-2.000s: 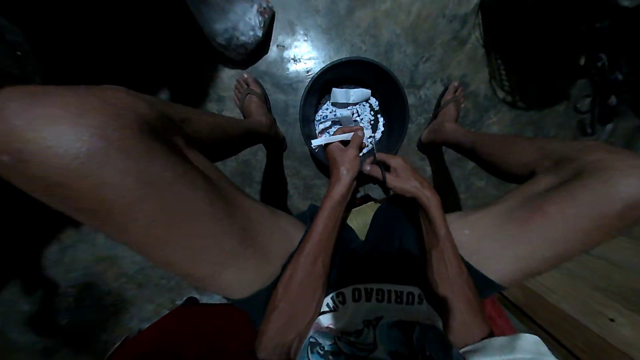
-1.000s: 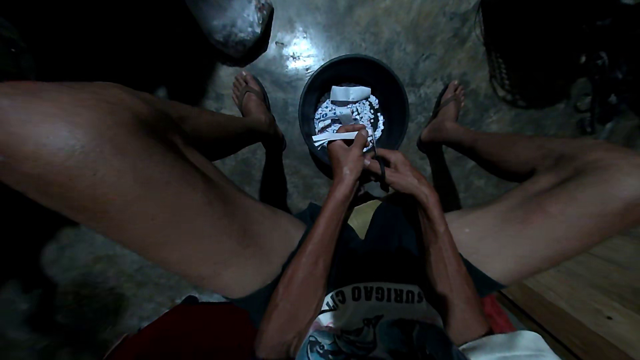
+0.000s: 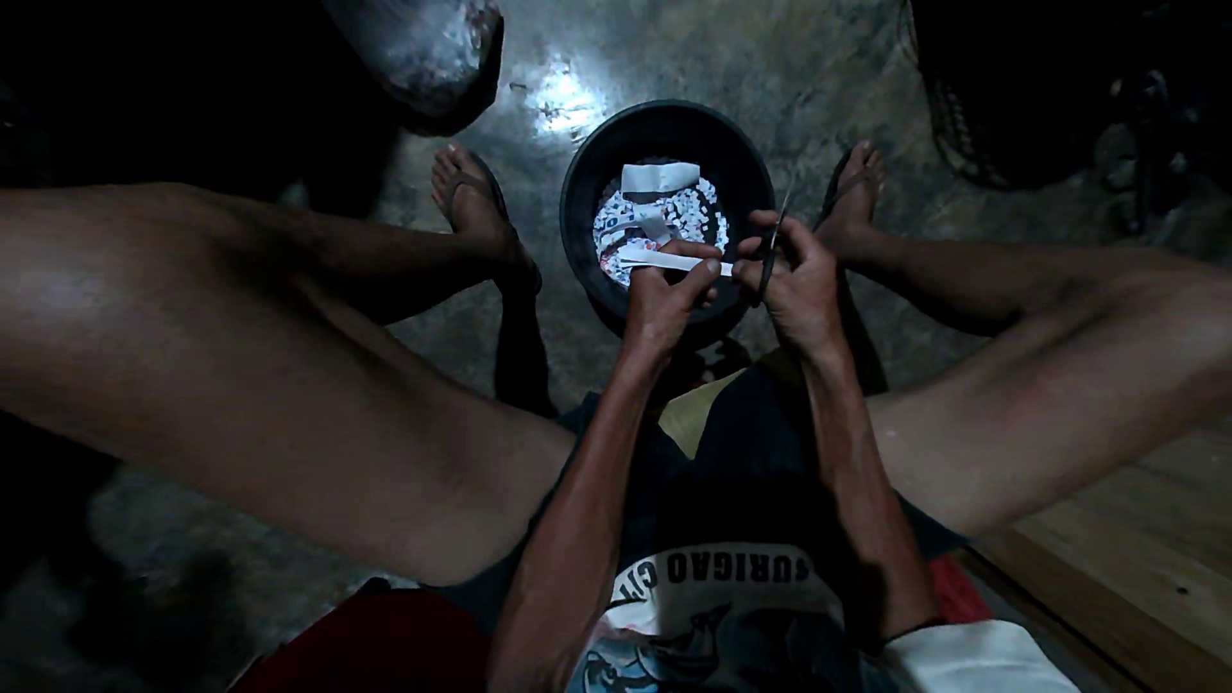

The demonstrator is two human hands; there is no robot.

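My left hand [image 3: 669, 294] holds a narrow white strip [image 3: 664, 259], likely paper, over the near side of a dark round tub [image 3: 575, 207]. Just right of it, my right hand [image 3: 794, 279] has a pair of dark-handled scissors [image 3: 772, 252] in its fingers, the thin blades pointing away from me. The right thumb and fingertips are at the strip's right end. Inside the tub lie many small white cut pieces [image 3: 695, 214], with a larger white folded piece [image 3: 660, 178] on top at the far side and a printed piece [image 3: 621, 219] nearer.
My sandaled feet stand on the concrete floor [image 3: 808, 58] on both sides of the tub. A filled translucent plastic bag [image 3: 433, 58] is at the upper left. A dark openwork basket [image 3: 948, 125] stands at the upper right. Wooden boards [image 3: 1136, 539] lie at the lower right.
My right hand has turned, and the scissors now point up and away from the strip. The strip has shifted to the right between my hands, its right end at my right fingertips.
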